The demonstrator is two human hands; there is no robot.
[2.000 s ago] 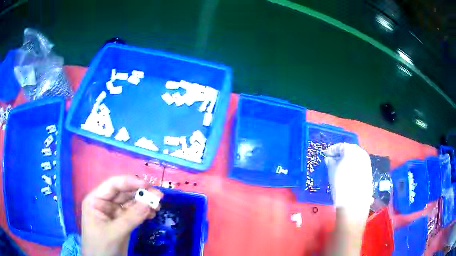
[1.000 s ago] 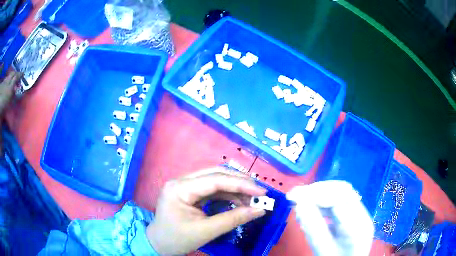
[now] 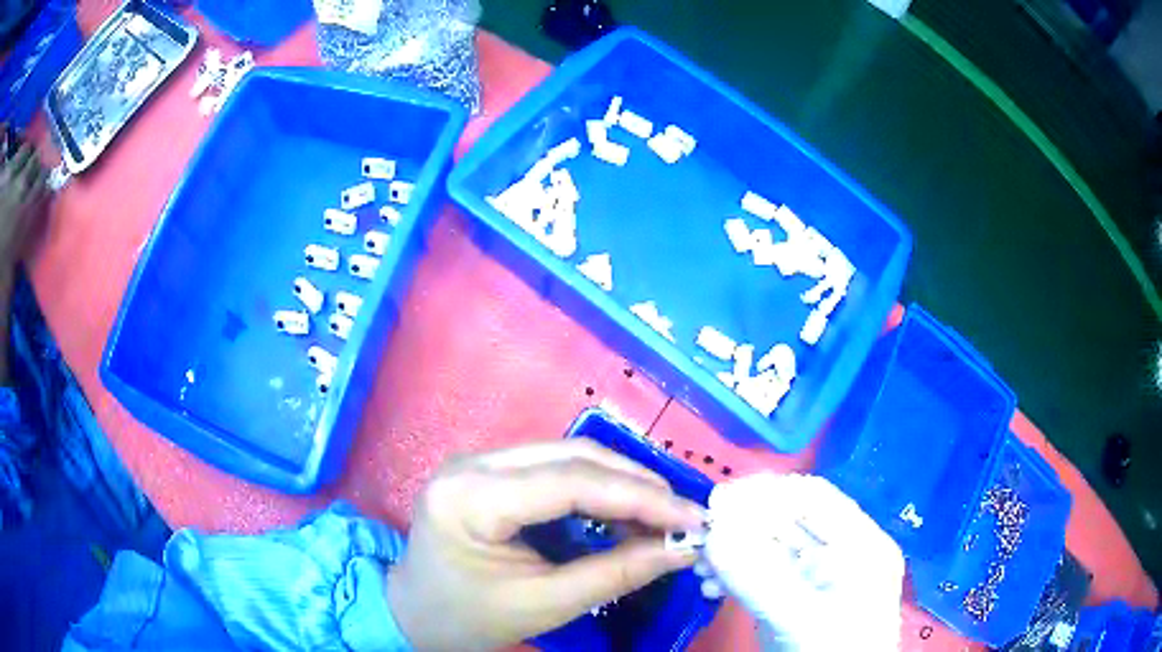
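Observation:
My left hand [image 3: 548,541], bare, holds a small white plastic housing [image 3: 683,540] between thumb and fingertips, at the lower middle. My right hand [image 3: 809,560], in a white glove, is at the housing from the right, its fingertips touching or almost touching it. Whether the glove pinches a small part is hidden. Both hands are over the small parts tray [image 3: 599,425], whose dark contents show partly below and between them.
Finished-parts bin [image 3: 134,369] with dark-spotted housings at left; housing supply bin [image 3: 637,325] with white blocks behind. Right-hand blue tray [image 3: 949,433] and speckled shallow tray [image 3: 1055,510] at right. Clear bag [image 3: 408,51], metal tray [image 3: 185,36] and another person's hand [image 3: 19,191] at upper left.
The gloved hand has come from the shallow metal-parts tray to the housing in my left hand, now meeting it. The view has turned left, so the bins sit further right.

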